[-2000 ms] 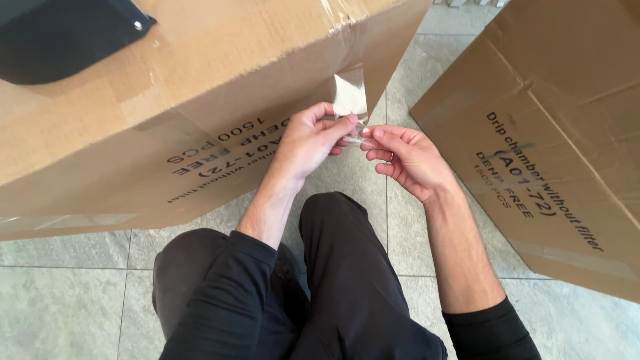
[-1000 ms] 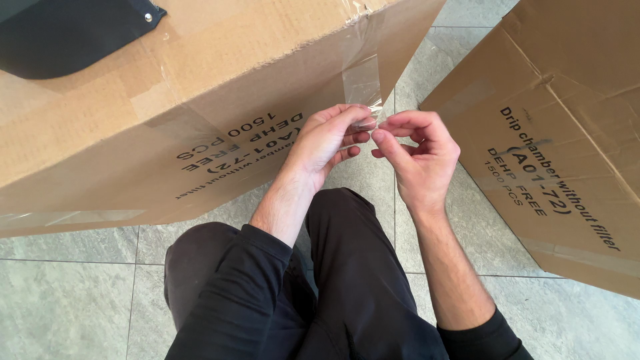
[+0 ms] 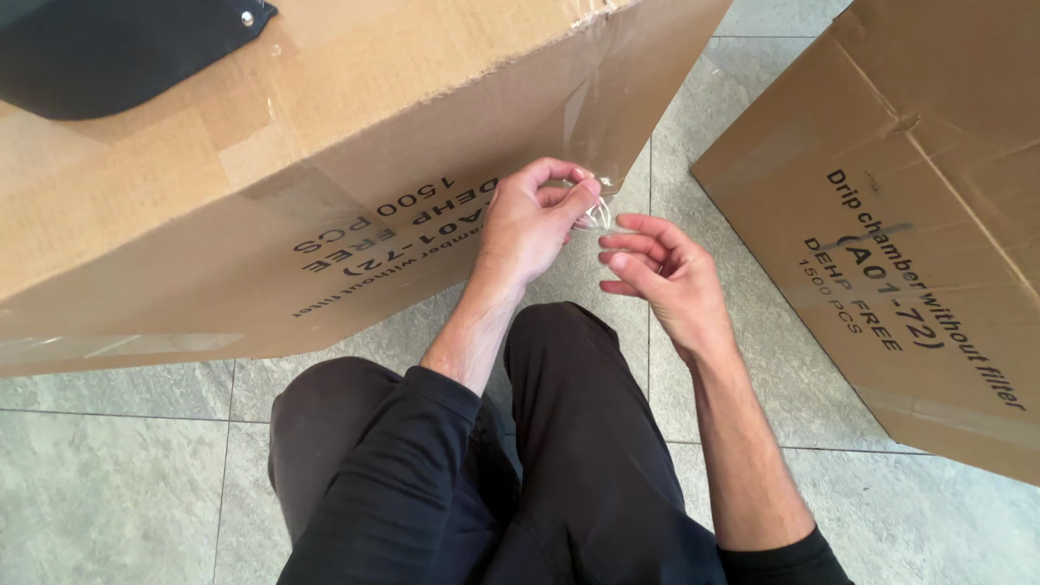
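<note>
Between the thumb and fingers of my left hand [image 3: 536, 215] is a small crumpled piece of clear plastic [image 3: 599, 215], perhaps film or tape; its exact kind cannot be told. My right hand [image 3: 670, 268] is just to the right and slightly lower, fingers apart and curled, with its fingertips close to the plastic and nothing visible in its grasp. Behind my left hand stands a large cardboard box [image 3: 439, 154], with a strip of clear tape [image 3: 575, 114] on its side near the corner.
A second printed cardboard box [image 3: 910, 203] stands tilted in view at the right. A black item with a metal snap [image 3: 122, 49] lies on the left box. Grey floor tiles [image 3: 106, 487] and my dark-trousered knees [image 3: 569, 390] are below.
My hands were together at the clear plastic; now my right hand has come away from my left, its fingers spread. The plastic stays in my left hand.
</note>
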